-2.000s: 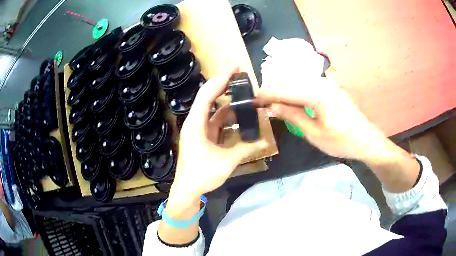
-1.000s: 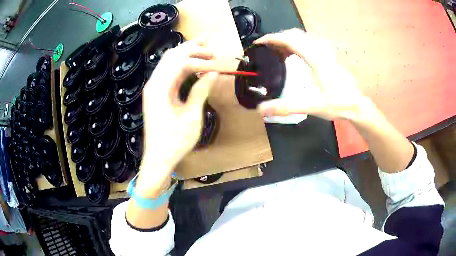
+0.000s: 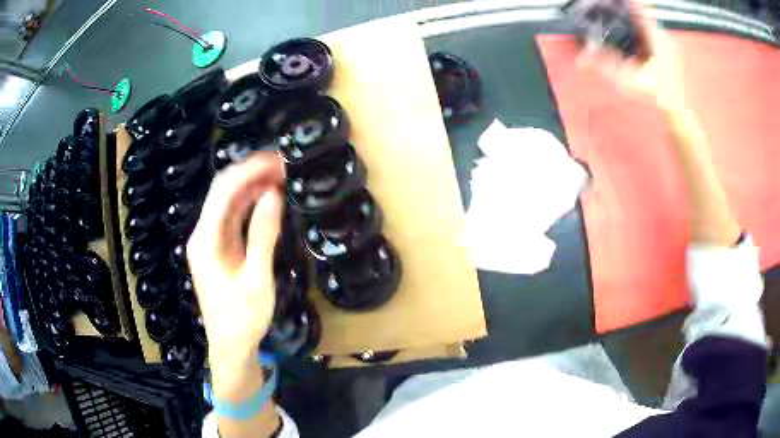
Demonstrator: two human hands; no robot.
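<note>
Black round housings (image 3: pixel 358 270) lie overlapping in rows on a tan cardboard layer sheet (image 3: pixel 410 171). My left hand (image 3: pixel 235 248) is over these rows, fingers curled near a housing's rim; whether it grips one is hidden. My right hand (image 3: pixel 646 73) is stretched out over the far edge of the red work mat (image 3: pixel 633 205). It is blurred and holds a dark round housing (image 3: pixel 609 27). One housing (image 3: pixel 455 85) lies beyond the cardboard's right edge. A crumpled white cloth or paper (image 3: pixel 523 198) lies between cardboard and mat.
Green circuit boards (image 3: pixel 208 49) with red and dark lead wires lie on the dark surface beyond the rows; another board (image 3: pixel 121 94) is further left. A metal rail (image 3: pixel 479 17) curves along the back. More housings (image 3: pixel 64 214) are at far left. A black plastic crate (image 3: pixel 107 406) is below the bench edge.
The housing was worked between both hands; my right hand has carried it away to the far right. My left hand has moved left and down over the rows. The white cloth is uncovered.
</note>
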